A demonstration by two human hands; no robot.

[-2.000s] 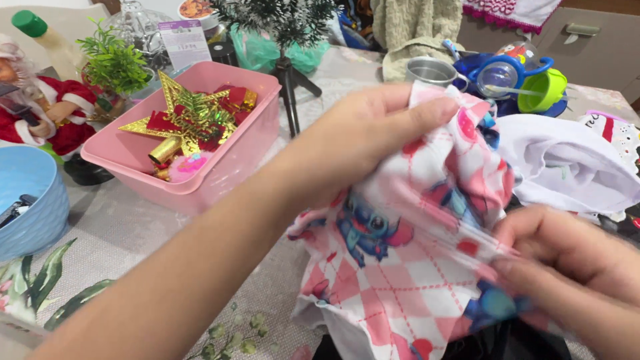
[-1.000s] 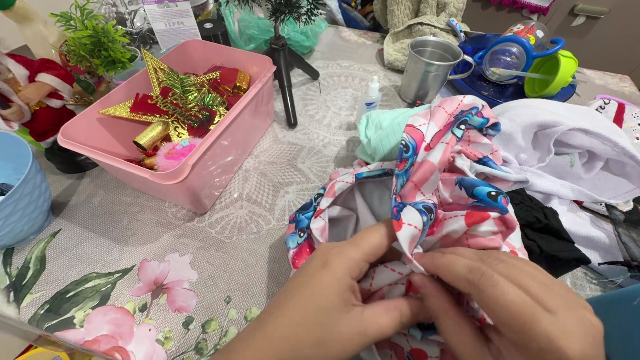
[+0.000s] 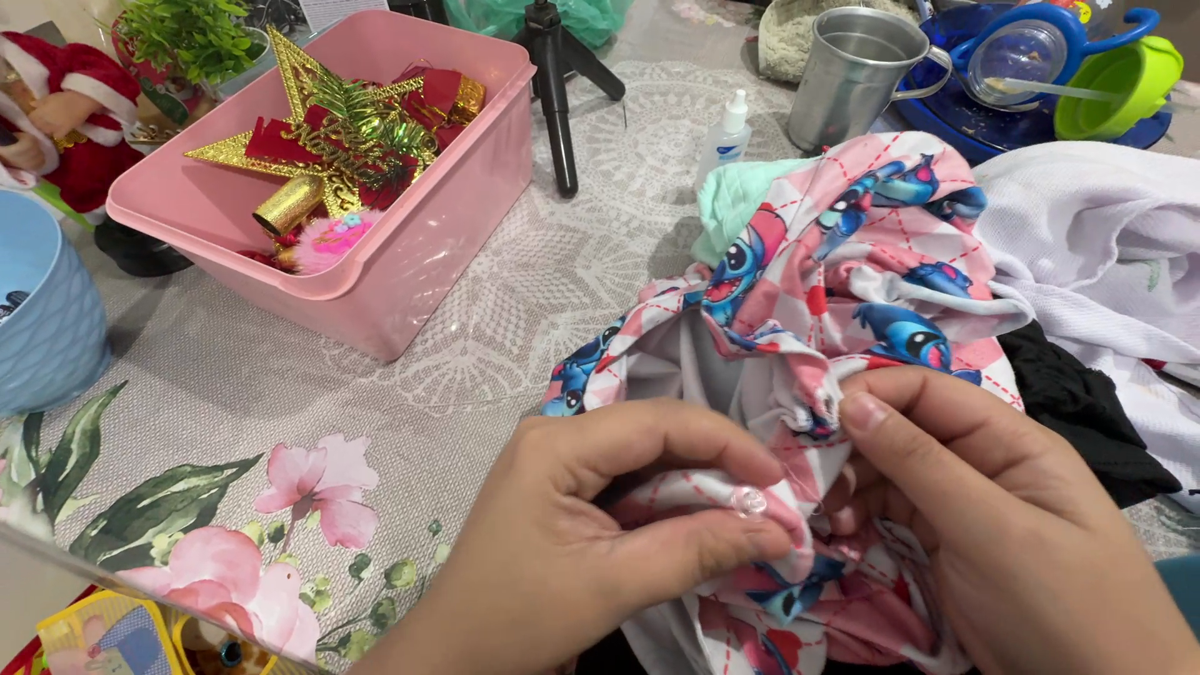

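Observation:
A pink and white garment printed with blue cartoon figures (image 3: 816, 291) lies bunched on the table. My left hand (image 3: 647, 506) pinches one edge of it between thumb and fingers, beside a small clear button (image 3: 748, 501). Another edge of the same cloth is gripped by my right hand (image 3: 947, 478), just to the right. The garment's grey-white inside shows between folds. Mint green cloth (image 3: 741, 202) sticks out behind it, and black cloth (image 3: 1078, 412) and white cloth (image 3: 1106, 225) lie to its right.
A pink plastic box (image 3: 441, 234) of Christmas decorations stands at the left, near a light blue basket (image 3: 47, 319). Behind the garment are a small dropper bottle (image 3: 727, 136), a metal mug (image 3: 844, 80) and a blue plate (image 3: 947, 127) with cups. A black tripod leg (image 3: 559, 122) stands at the back.
Two seconds ago the garment was held up and spread; now it lies bunched lower down. Since the last earlier frame my hands have moved slightly apart, and the clear button shows. The view has shifted.

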